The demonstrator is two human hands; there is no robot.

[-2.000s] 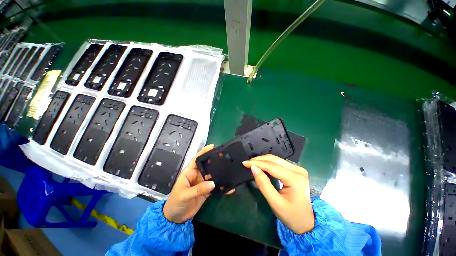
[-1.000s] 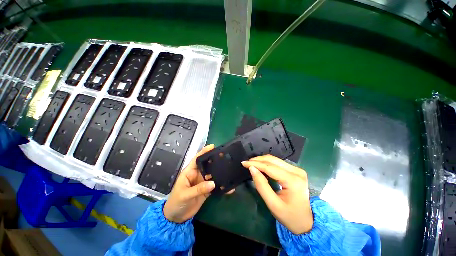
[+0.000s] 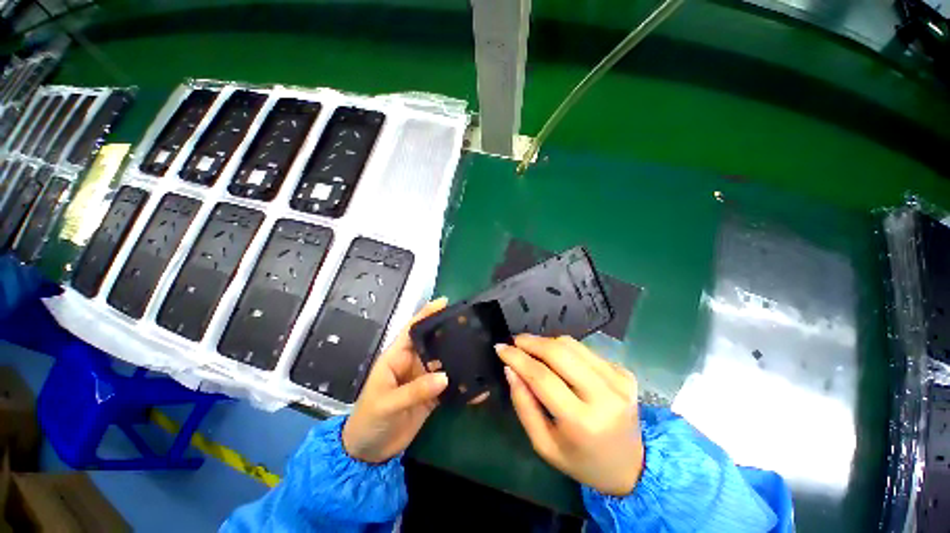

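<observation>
A black phone frame (image 3: 552,294) is tilted above the bench, its upper right part showing small raised marks. My left hand (image 3: 394,394) grips its lower left end, thumb on the near edge. A thin matte black adhesive sheet (image 3: 464,349) covers the frame's left part. My right hand (image 3: 573,406) has thumb and fingertips pinched at the sheet's right edge; whether the sheet is lifted there is unclear. A flat dark sheet (image 3: 625,308) lies on the bench beneath and beyond the frame, partly hidden by it.
A white blister tray (image 3: 422,177) at left holds black frames in two rows, with one pale empty pocket. A grey post (image 3: 500,83) stands beyond. A shiny clear film (image 3: 781,354) lies right of my hands, and a filled tray (image 3: 934,364) is at the right edge. A blue stool (image 3: 89,401) is lower left.
My right hand has shifted slightly left and down along the sheet's edge, its fingers closer together. The left hand and the frame are almost unmoved.
</observation>
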